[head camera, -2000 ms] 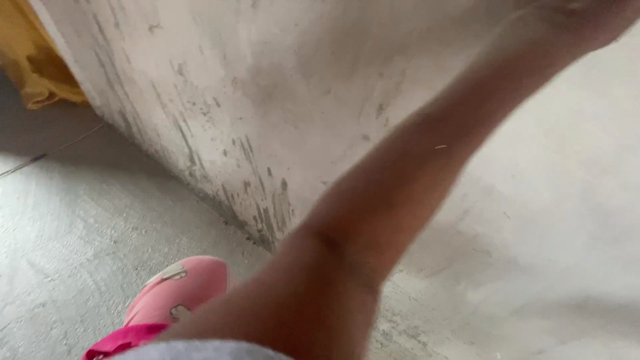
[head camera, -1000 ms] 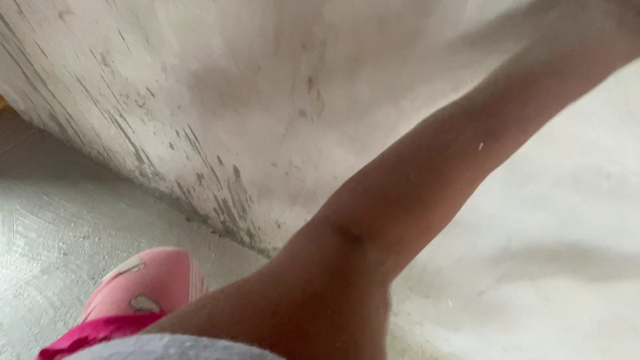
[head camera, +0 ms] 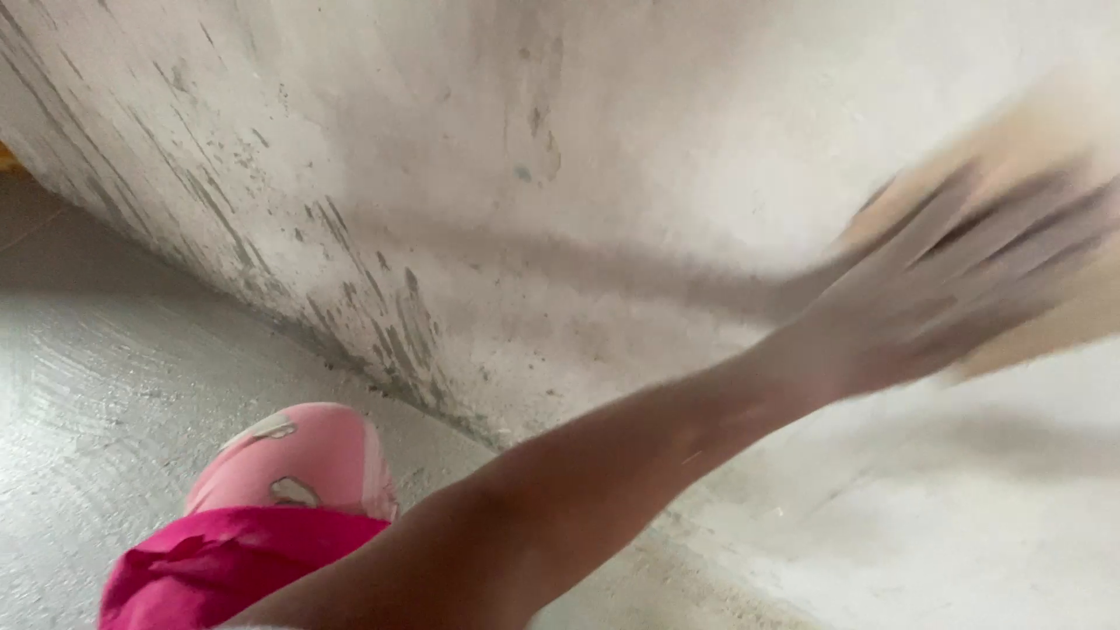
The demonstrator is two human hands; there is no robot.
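Observation:
My right hand point(head camera: 927, 289) reaches to the right side of the view, its back toward the camera and its fingers spread over a flat tan sheet or pad point(head camera: 1032, 341). Motion blurs both, so the sheet's material cannot be told. The hand presses the sheet at the pale plastered wall point(head camera: 612, 157), and a soft arm shadow falls across that surface. Gray scrapes and streaks mark the wall's lower part. My left hand is out of view.
A gray concrete floor point(head camera: 96, 394) meets the wall's base along a slanting edge. At lower left is my knee in pink patterned cloth point(head camera: 306, 455), with bright magenta fabric point(head camera: 227, 560) beside it. Something yellow-orange point(head camera: 9, 160) shows at the left edge.
My right hand, cut off by the upper right edge before, has come down and into view with the tan sheet. The view has shifted somewhat to the right.

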